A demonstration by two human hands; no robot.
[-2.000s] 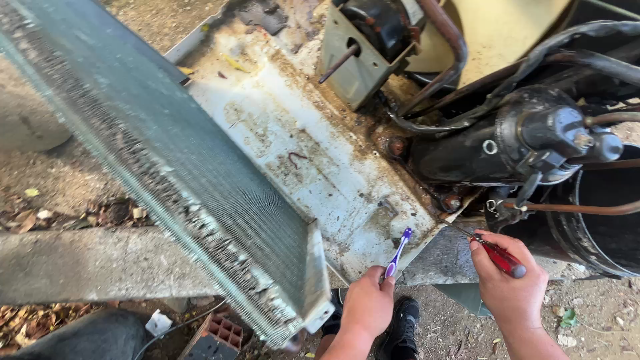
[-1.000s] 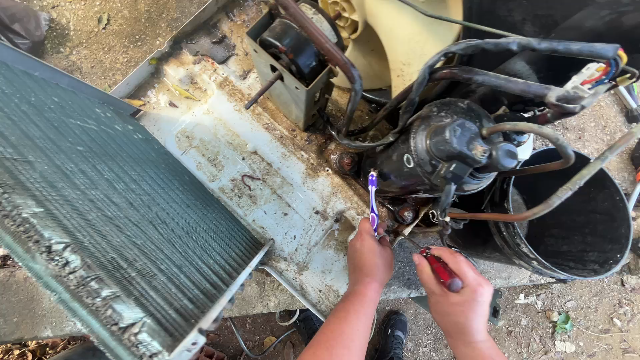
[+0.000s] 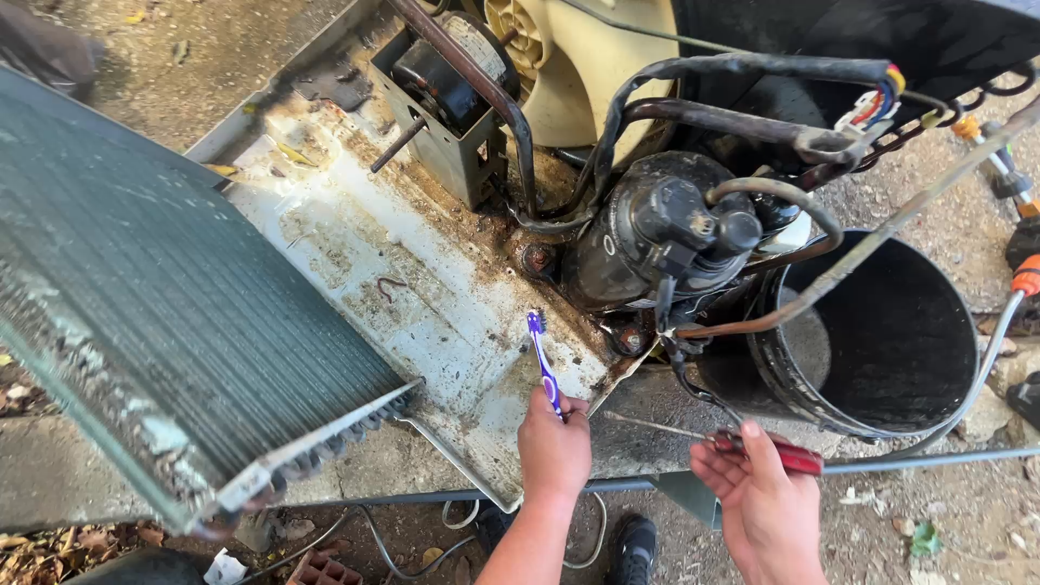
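Observation:
My left hand (image 3: 556, 445) grips a purple and white toothbrush (image 3: 543, 357), its bristled head over the dirty metal base pan (image 3: 455, 333) of an air conditioner outdoor unit. To the right, my right hand (image 3: 760, 496) holds a screwdriver with a red handle (image 3: 792, 457) between thumb and fingers, its shaft pointing left toward the pan's corner. Beyond both hands stands a black compressor (image 3: 642, 236) with rusty mounting bolts (image 3: 630, 337) at its foot. A fan motor (image 3: 455, 73) sits in a metal bracket farther up the pan.
A finned condenser coil (image 3: 179, 301) leans along the left. Copper pipes (image 3: 780, 325) and cables arch over the compressor. At the right is a black bucket (image 3: 886, 341); a cream fan blade (image 3: 601, 81) lies behind. A hose (image 3: 987, 366) and a hollow brick (image 3: 323, 570) are nearby.
The toothbrush was by the compressor's foot one second ago and is now lower, over the pan. My right hand has moved away from the compressor's foot with the screwdriver.

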